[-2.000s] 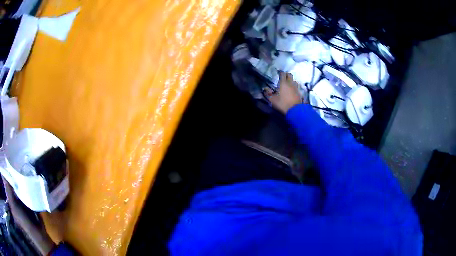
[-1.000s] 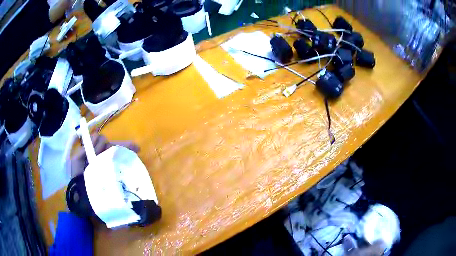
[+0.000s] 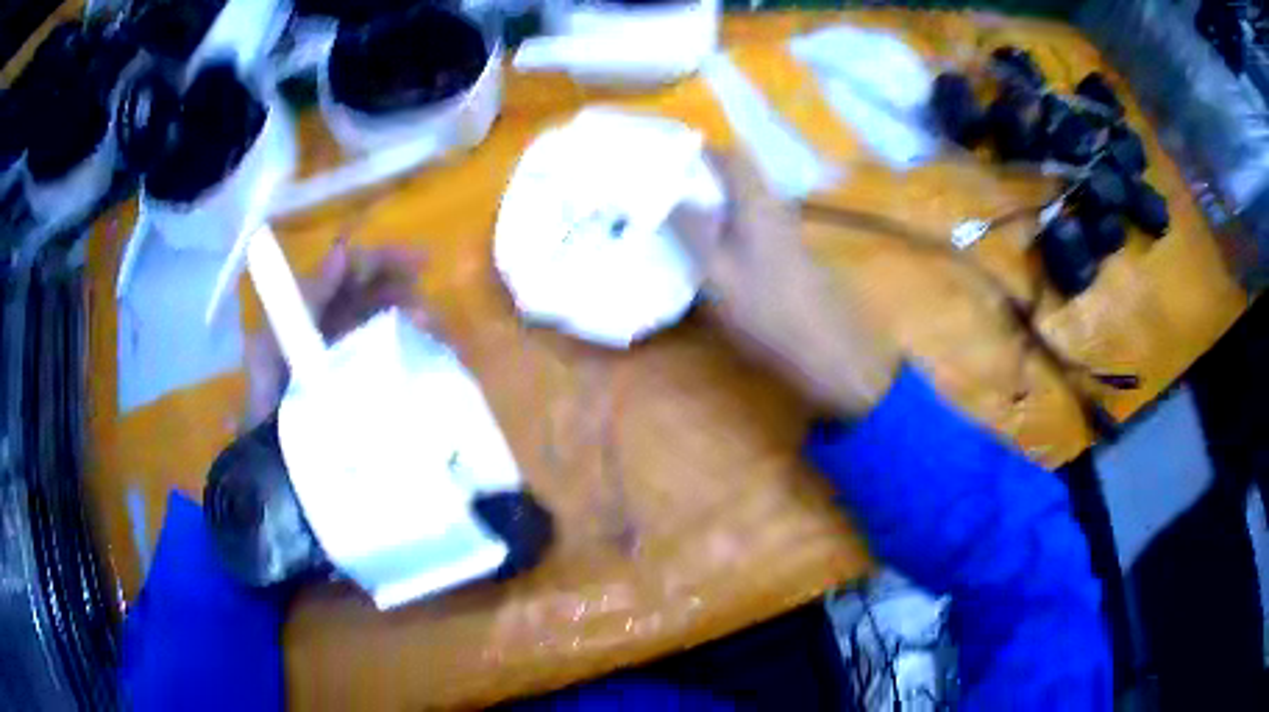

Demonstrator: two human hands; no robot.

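Observation:
A white camera body housing (image 3: 390,452) with a white antenna (image 3: 285,299) and black parts at its lower end lies tilted at the left front of the bench. My left hand (image 3: 334,306) is behind it, partly hidden by the antenna and housing, and appears to hold it. My right hand (image 3: 759,271) grips the right edge of a white rounded rear cover (image 3: 605,230) above the bench middle. A dark cable (image 3: 960,257) trails from near my right hand toward the right edge. The view is blurred.
Part-built cameras (image 3: 411,70) stand along the far left and back. Black modules (image 3: 1065,153) with leads lie at the back right. Pale paper patches (image 3: 870,91) are on the orange tabletop (image 3: 724,473). White covers (image 3: 898,640) lie below the front edge.
My right hand has come up from the pile of white covers to above the bench, bringing a white cover with its cable. The view has shifted, with my left hand still at the housing.

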